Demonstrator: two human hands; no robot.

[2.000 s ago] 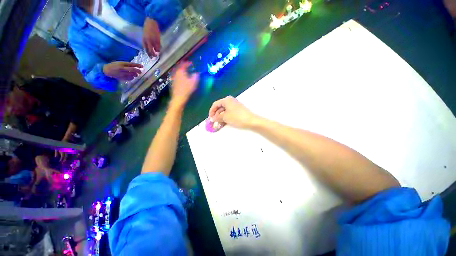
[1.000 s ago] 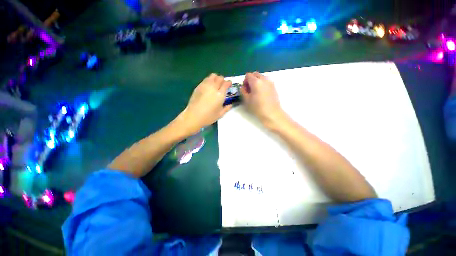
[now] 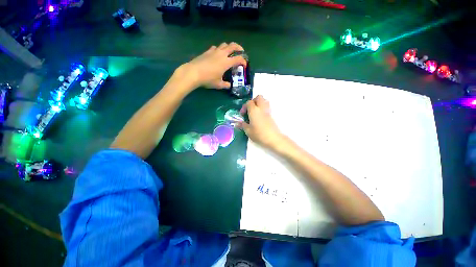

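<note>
My left hand [image 3: 215,67] grips a small dark oblong unit [image 3: 240,81] with silver details, standing on the dark surface just off the white sheet's upper left corner. The unit shows no glow. My right hand [image 3: 259,117] is just below it, fingertips at a clear round disc [image 3: 233,116] by the sheet's left edge; whether they pinch it I cannot tell. More thin discs, pink to iridescent [image 3: 206,145], lie in an overlapping row to the left.
The white sheet [image 3: 344,151] with blue handwriting lies at right. Glowing units [image 3: 90,87] stand slanted at left. A lit unit [image 3: 360,40] and a red-lit one [image 3: 430,65] are at the far right. Dark units [image 3: 211,5] line the far edge.
My hands have parted: the left keeps the unit, now turned upright in view, while the right has moved down to the discs. The view has shifted, showing the disc row clearly.
</note>
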